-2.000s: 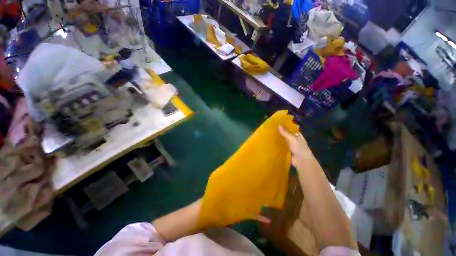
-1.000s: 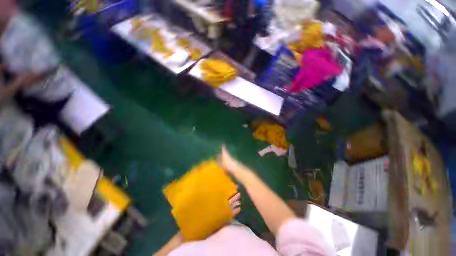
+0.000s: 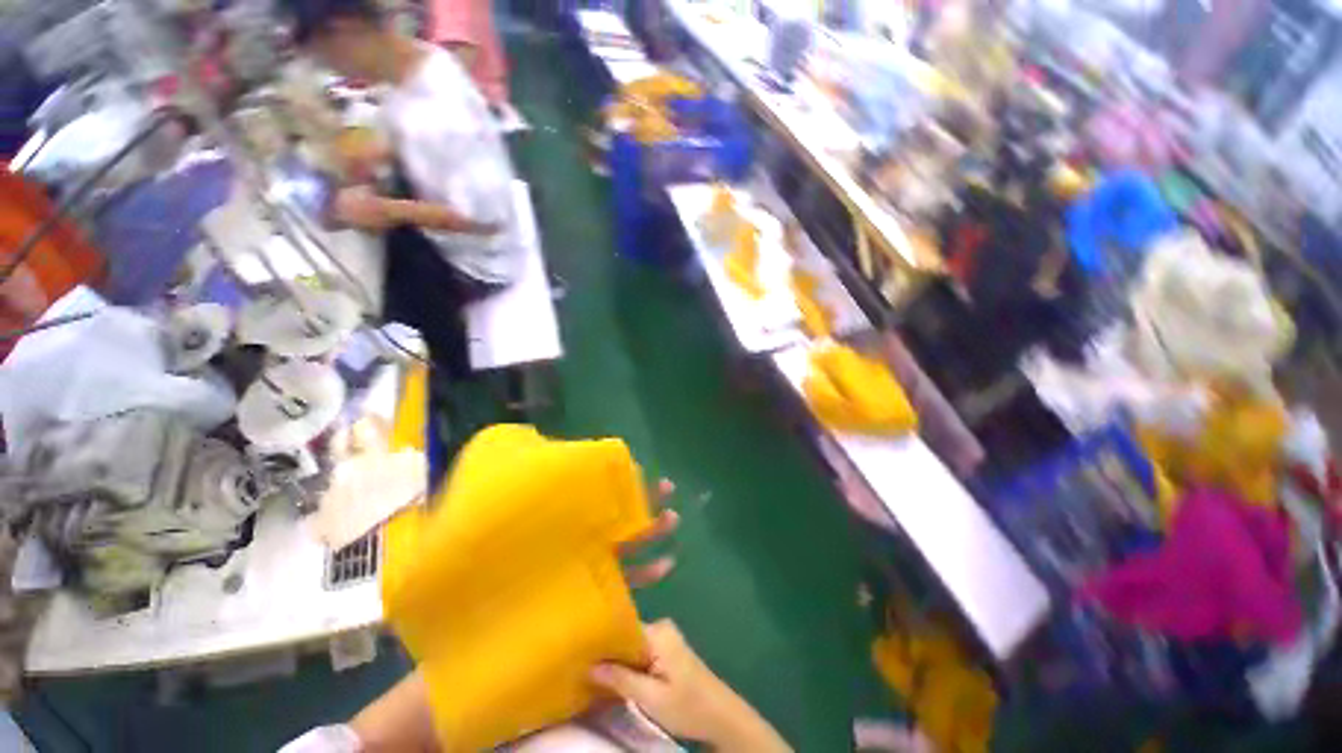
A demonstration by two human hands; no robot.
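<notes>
Mustard-yellow cut fabric panels hang in front of me in the lower middle, with uneven edges; I cannot tell how many layers there are. My left hand is mostly hidden behind the fabric; only its fingers show past the right edge, and the forearm comes in at the bottom left. My right hand pinches the lower right edge of the fabric, thumb on top.
An overlock machine stands on a white table at left. A person in a white top sits beyond it. Low benches carry yellow pieces at right. A blue crate is ahead; a magenta cloth lies far right.
The view has swung left, so the seated person and machine table show more fully. The fabric is held up larger in view, and my right hand has moved to its lower right edge.
</notes>
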